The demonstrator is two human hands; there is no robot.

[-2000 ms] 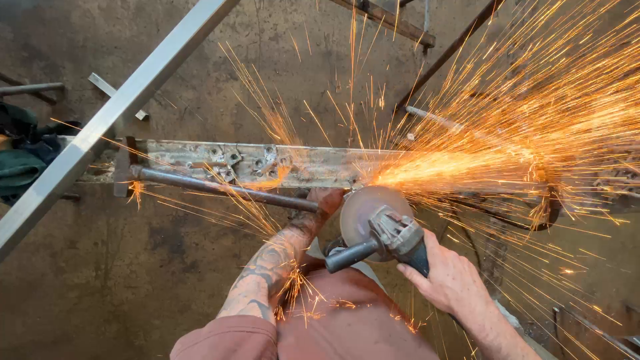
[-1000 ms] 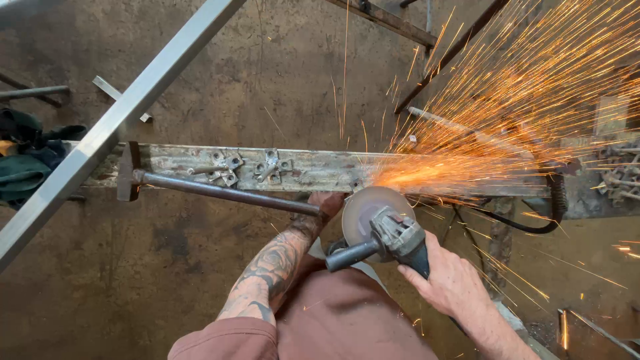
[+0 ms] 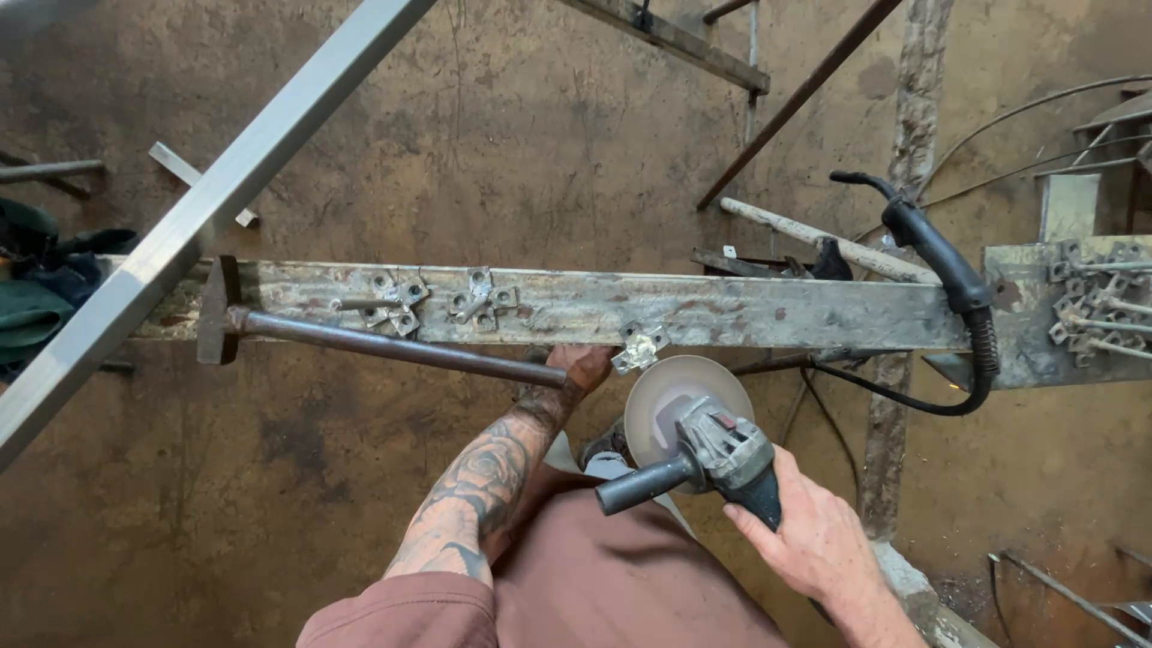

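Observation:
My right hand is closed around the body of an angle grinder; its side handle points left and its large disc lies just below a small welded metal bracket. That bracket, cross-shaped with a bright top, sits at the near edge of a steel beam. My left hand is at the beam's near edge, left of the bracket, its fingers partly hidden under the beam; what they grip cannot be made out. Two similar brackets rest on the beam farther left.
A sledgehammer lies along the beam's left part, its handle end over my left wrist. A square steel tube crosses the upper left. A welding torch hangs over the beam's right end, with more brackets beyond and dark cloth far left.
The stream of sparks has stopped. The grinder has moved slightly down and away from the beam's edge, and the bracket beside the disc now shows plainly. My left hand stays at the edge.

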